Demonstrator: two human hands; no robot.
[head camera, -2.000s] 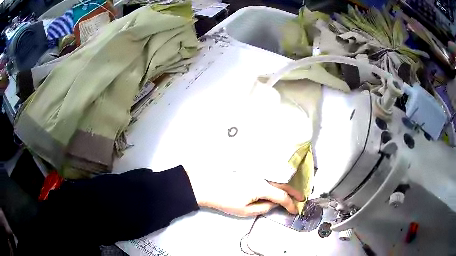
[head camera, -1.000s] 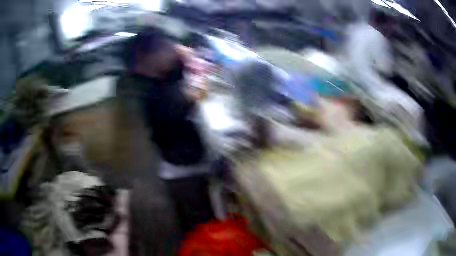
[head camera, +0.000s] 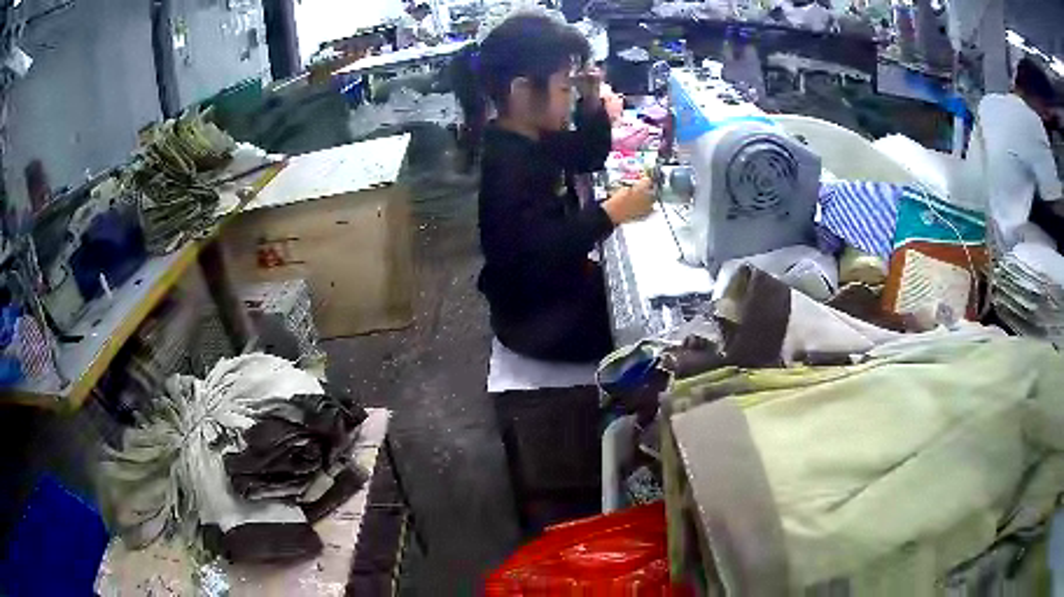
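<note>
Neither of my hands is in the picture. Nearest in front of me, at the lower right, a stack of olive-green cloth panels (head camera: 898, 455) with grey-brown ends hangs over a table edge. A crumpled red plastic bag (head camera: 589, 557) lies below it at the bottom edge. The needle area of my sewing machine is out of the picture.
A person in black (head camera: 543, 233) sits at another sewing machine (head camera: 758, 181). A bundle of grey and dark brown cloth (head camera: 251, 449) lies on a low board at the left. A wooden box (head camera: 327, 251) stands behind it. Another person in white (head camera: 1013, 163) is far right.
The view has swung left, away from my machine and through a blurred moment. My left hand, seen earlier at the yellow cloth by the needle, is out of the picture.
</note>
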